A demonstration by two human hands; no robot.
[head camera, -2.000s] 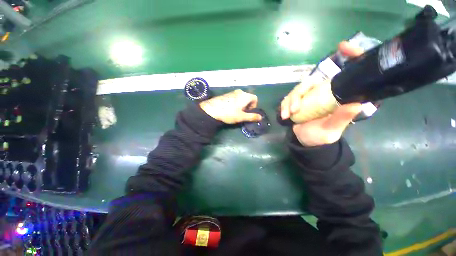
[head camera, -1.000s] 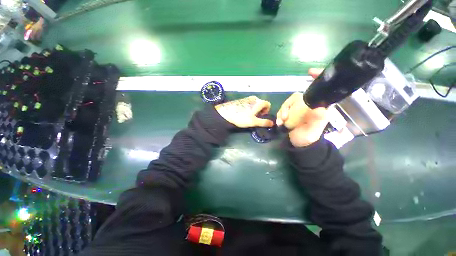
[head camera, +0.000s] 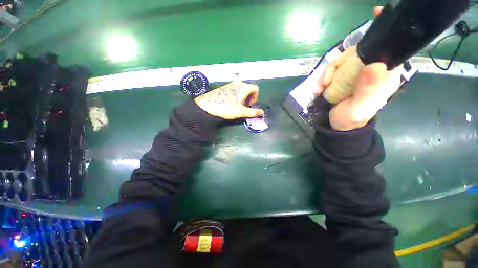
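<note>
My left hand [head camera: 229, 100] rests on the green bench with thumb and fingers on a round black unit [head camera: 257, 122], whose rim glows bluish-white. A second round black unit [head camera: 194, 84] lies by the white edge strip, just beyond my left wrist. My right hand [head camera: 352, 86] is closed around the lower end of the black electric screwdriver [head camera: 409, 29], which reaches up to the top right. The driver's tip points down-left over the white screw feeder [head camera: 305, 95]. Whether a screw is on the tip cannot be seen.
Black blister trays [head camera: 57, 131] are stacked at the left, with small green parts and red wires. The white edge strip [head camera: 141, 79] crosses beyond my hands. A red item with a yellow label [head camera: 204, 243] is at my lap. A dark cable loops at the upper right.
The driver and my right hand have moved right and away from the unit under my left hand, over the screw feeder. My left hand stays on its unit. The view has shifted.
</note>
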